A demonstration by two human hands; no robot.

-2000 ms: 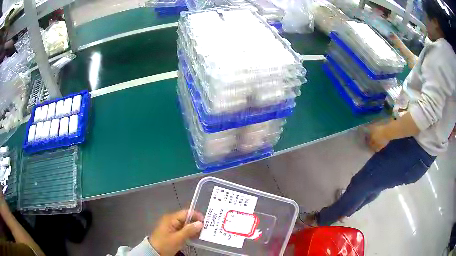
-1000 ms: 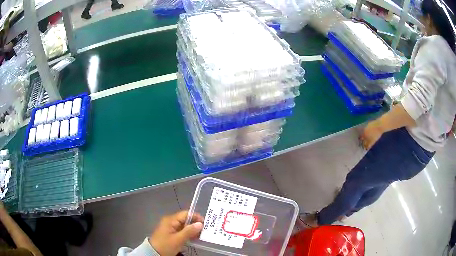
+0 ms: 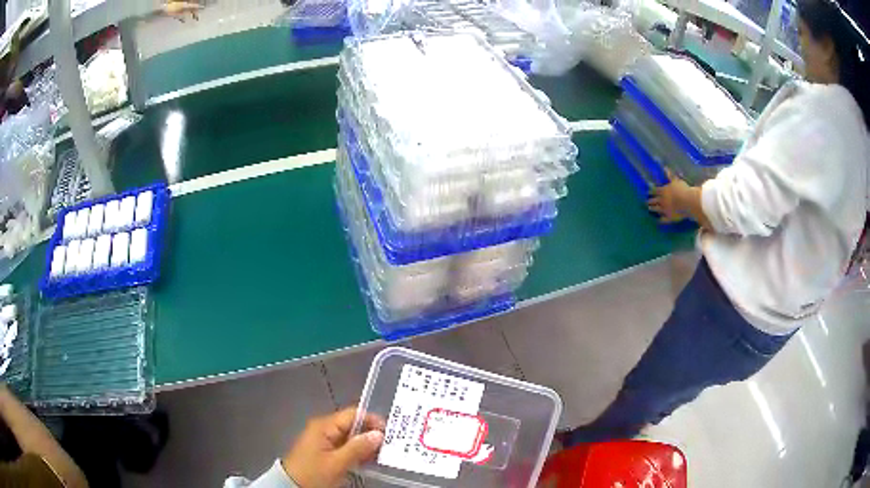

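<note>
My left hand (image 3: 329, 446) comes in from the bottom edge and holds the clear lidded box (image 3: 510, 419) by its left side, thumb on top. The box carries a white printed label (image 3: 410, 419) with a red rounded outline. It is held in front of the table edge, below the tray stack (image 3: 448, 114). The stack has clear and blue layers with white parts on top. My right hand is not in view.
On the green table (image 3: 248, 286), a blue tray (image 3: 157, 229) of white units and an empty clear blister tray (image 3: 91, 348) lie at left. A person (image 3: 782, 191) touches another tray stack (image 3: 687, 110) at right. A red stool (image 3: 620, 467) is at the bottom.
The person at right has moved closer to the table and put a hand on the right stack's lower trays. The view has shifted slightly. My left hand still holds the box.
</note>
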